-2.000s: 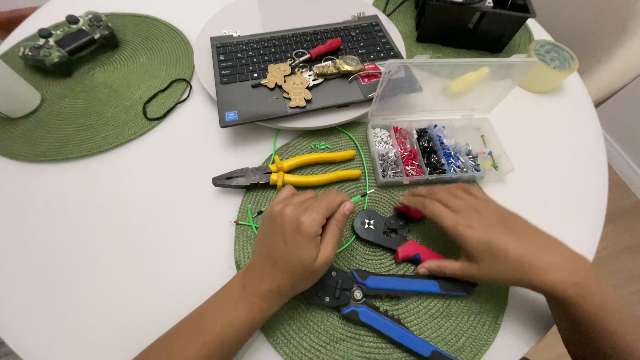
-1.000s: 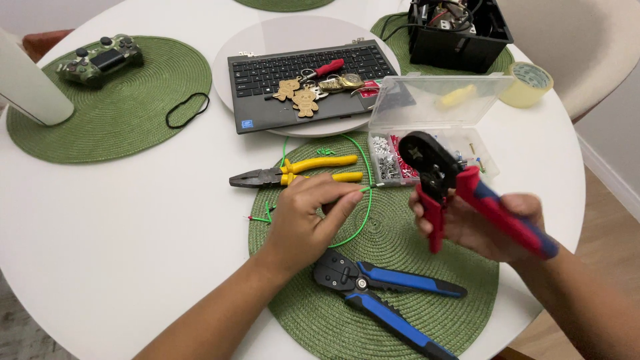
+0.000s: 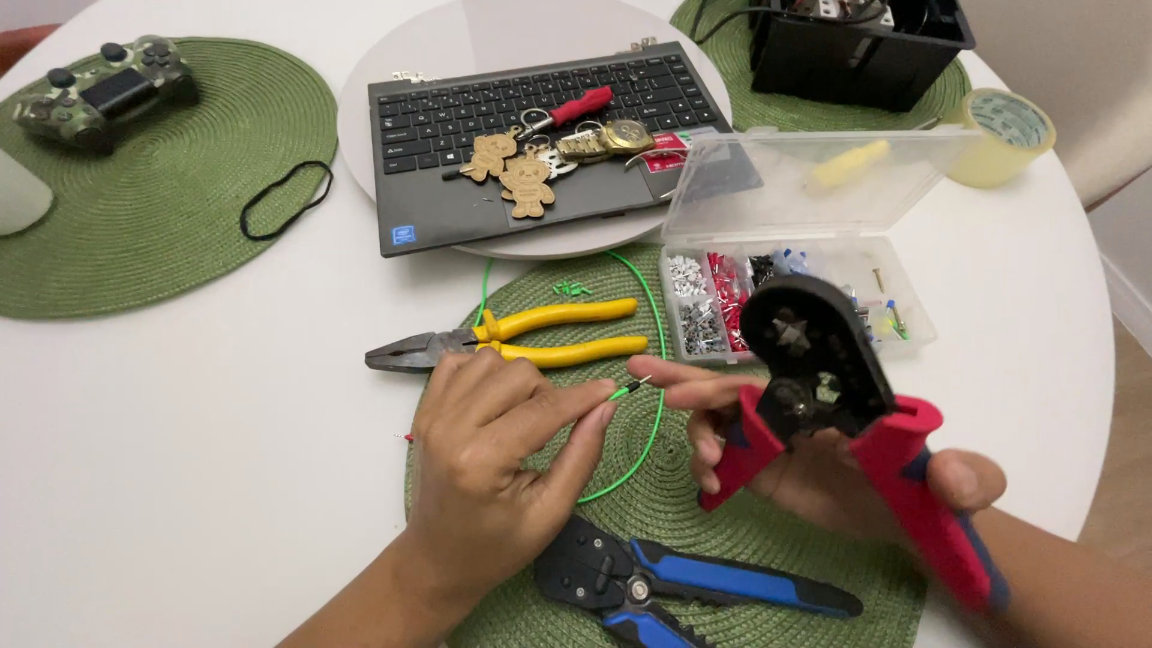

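Observation:
Between thumb and forefinger, my left hand (image 3: 499,450) pinches the green wire (image 3: 655,432) near its end, where a black ferrule (image 3: 633,387) with a bare metal tip shows. My right hand (image 3: 810,477) holds a ferrule crimper (image 3: 814,351) with red and blue handles, its head up and handles spread; two fingertips reach near the ferrule. Yellow-handled combination pliers (image 3: 558,333) lie behind my left hand. A blue-handled wire stripper (image 3: 630,580) rests on the green woven placemat (image 3: 783,576) below both hands. Behind the crimper, an open plastic box (image 3: 697,351) holds sorted ferrules.
A laptop keyboard base (image 3: 432,211) bearing keys and a gold watch (image 3: 625,137) sits on a round white board (image 3: 360,81). A tape roll (image 3: 999,139) and black bin (image 3: 846,67) stand at the back right. A game controller (image 3: 112,90) and black cord loop (image 3: 247,211) lie left.
Two seconds ago the crimper lay on the placemat under my right hand; it is now raised in that hand. My left hand keeps its pinch, and the fingers of my right hand have come near the ferrule.

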